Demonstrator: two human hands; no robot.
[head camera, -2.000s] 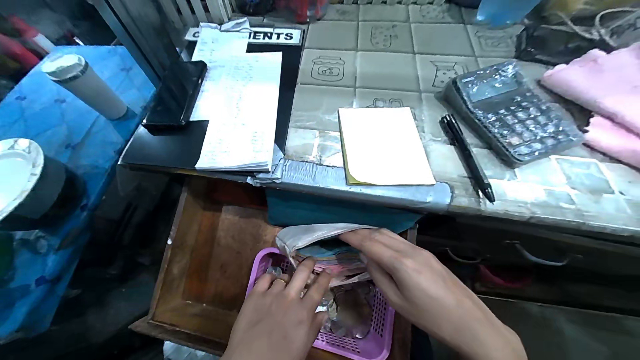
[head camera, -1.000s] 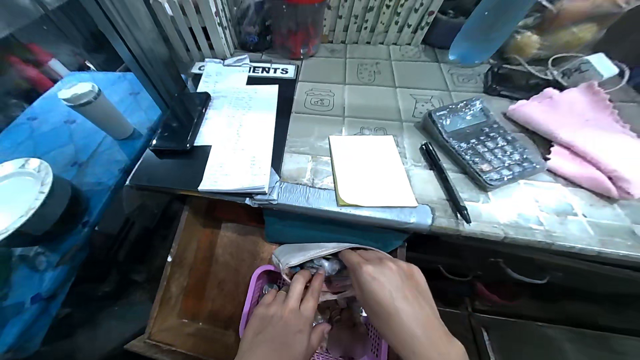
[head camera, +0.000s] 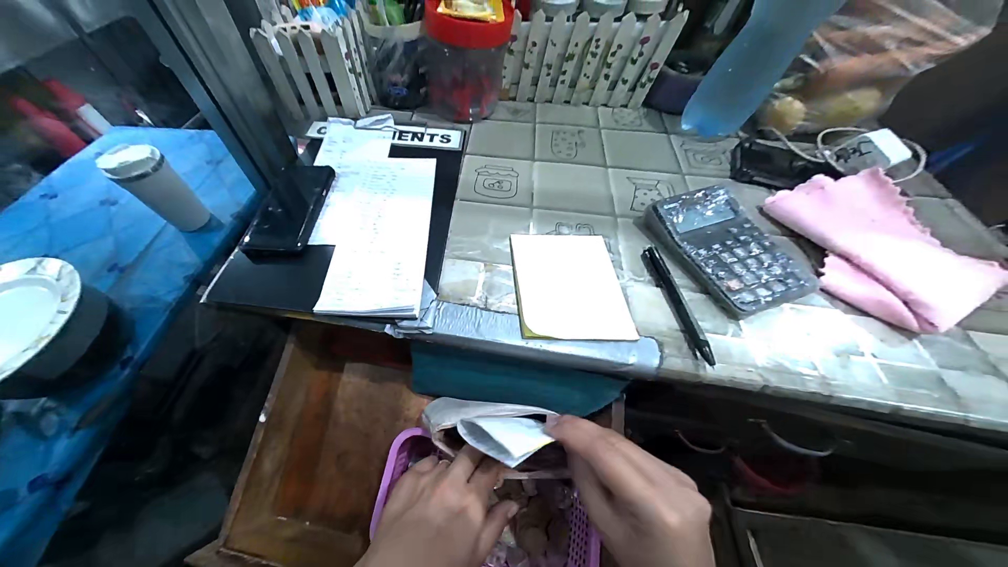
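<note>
A purple plastic basket (head camera: 584, 529) sits in the pulled-out wooden drawer (head camera: 315, 441), with coins (head camera: 531, 524) and small plastic-wrapped bits in it. A whitish pouch (head camera: 472, 408) stands at the basket's back side, its mouth spread. My right hand (head camera: 638, 488) pinches a folded white paper (head camera: 504, 441) at the pouch's mouth. My left hand (head camera: 445, 504) lies over the basket's left part, fingertips at the pouch's near edge; whether they grip it is partly hidden.
On the tiled-pattern counter (head camera: 496, 220) lie a notepad (head camera: 573, 287), a black pen (head camera: 679, 307), a plastic-wrapped calculator (head camera: 732, 248) and a pink cloth (head camera: 898, 244). Written sheets (head camera: 382, 236) lie on a black clipboard (head camera: 276, 283). A red-lidded jar (head camera: 468, 71) stands behind.
The folded white paper now shows in my right hand above the pouch; one second ago that hand's fingers were inside the pouch. The view has shifted to take in more of the counter's back.
</note>
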